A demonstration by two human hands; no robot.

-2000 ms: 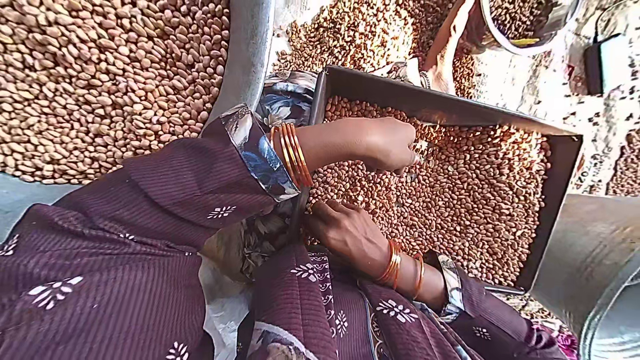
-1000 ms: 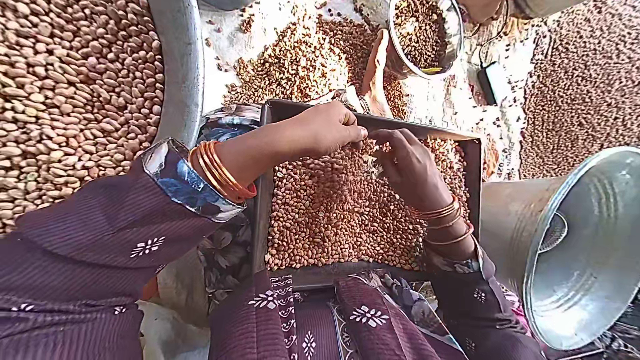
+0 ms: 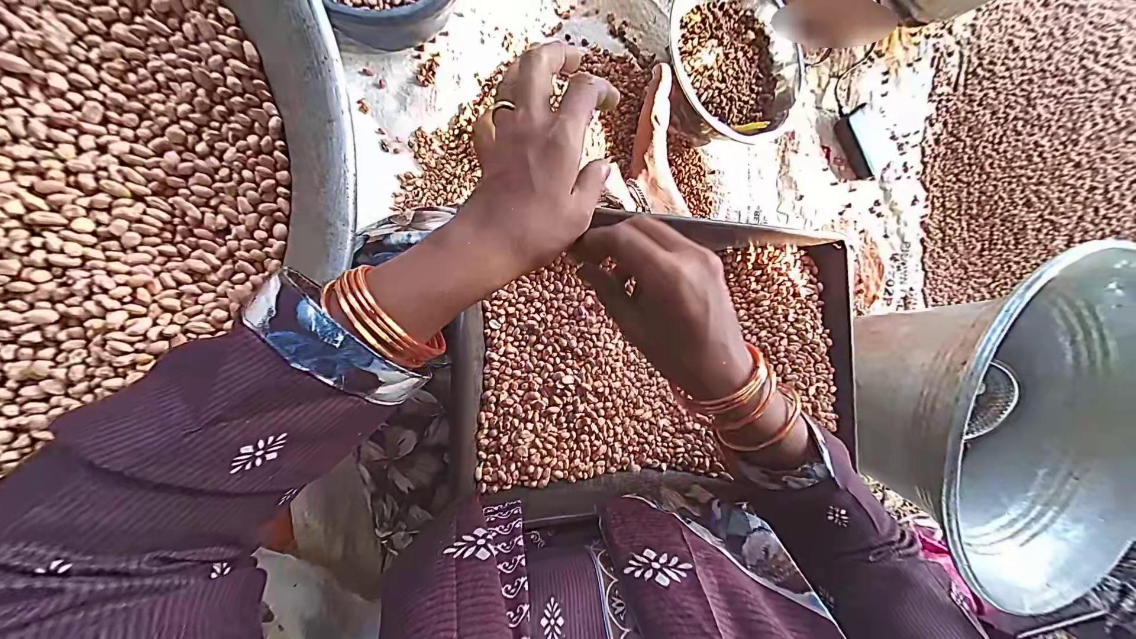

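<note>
A dark metal tray [image 3: 841, 355] sits across my lap, filled with small reddish-brown nuts or seeds [image 3: 586, 399]. Over the tray's far rim reaches my left hand [image 3: 537, 151], its fingers apart and half bent, with nothing seen in it. My right hand [image 3: 666, 288] is palm down over the far part of the tray, its fingers bent and its fingertips partly hidden close to my left wrist. Whether it pinches anything cannot be told. Beyond the rim, a heap of lighter pieces [image 3: 439, 169] lies on a pale sheet.
A large metal basin [image 3: 324, 133] of bigger nuts is at the left. A tipped metal bucket [image 3: 1003, 355] lies at the right. At the far side are a metal pail [image 3: 679, 53] of dark pieces, a blue-grey bowl [image 3: 390, 27] and a bare foot [image 3: 655, 151]. More nuts [image 3: 1029, 160] spread top right.
My left hand has moved forward from over the tray to beyond its far rim, its fingers now apart. My right hand went from the tray's near left side to its far part. The view has swung right.
</note>
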